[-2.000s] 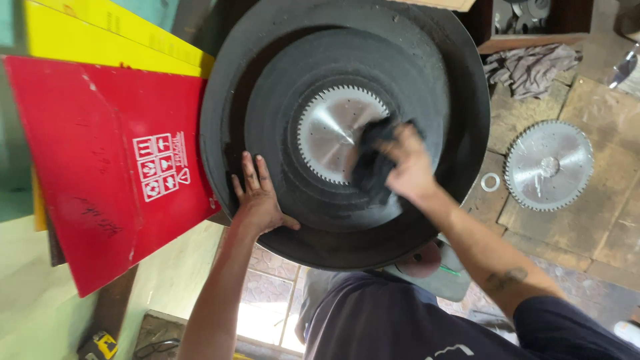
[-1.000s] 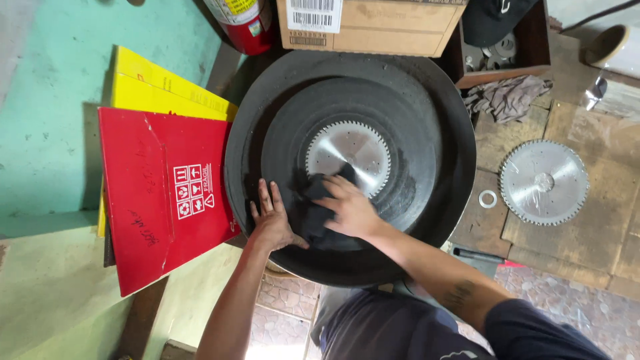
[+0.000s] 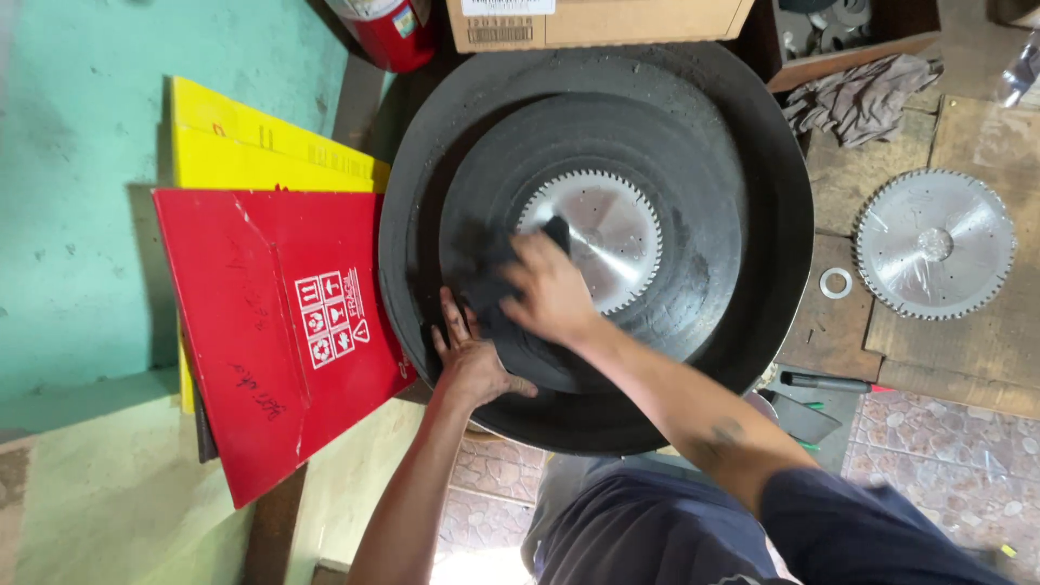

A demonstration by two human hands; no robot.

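A toothed circular saw blade (image 3: 605, 244) lies at the middle of a round dark disc (image 3: 699, 309) inside a wide black basin (image 3: 776, 244). My right hand (image 3: 548, 284), blurred, presses a black cloth (image 3: 487, 268) on the disc at the blade's left edge. My left hand (image 3: 475, 361) rests with fingers spread on the lower left of the disc and basin, holding nothing. A second circular saw blade (image 3: 902, 244) lies on the wooden bench at the right, beside a flat metal ring (image 3: 835, 283).
Red (image 3: 244, 325) and yellow (image 3: 268, 154) cardboard pieces lean left of the basin. A cardboard box (image 3: 650, 23) and a red container (image 3: 394, 36) stand behind it. At the right are a box of metal rings (image 3: 861, 57), a crumpled grey rag (image 3: 865, 97) and a black marker (image 3: 825, 382).
My right hand and the black cloth have swept from the blade's lower right, two seconds ago, to its left side. My left hand stays at the lower left of the disc.
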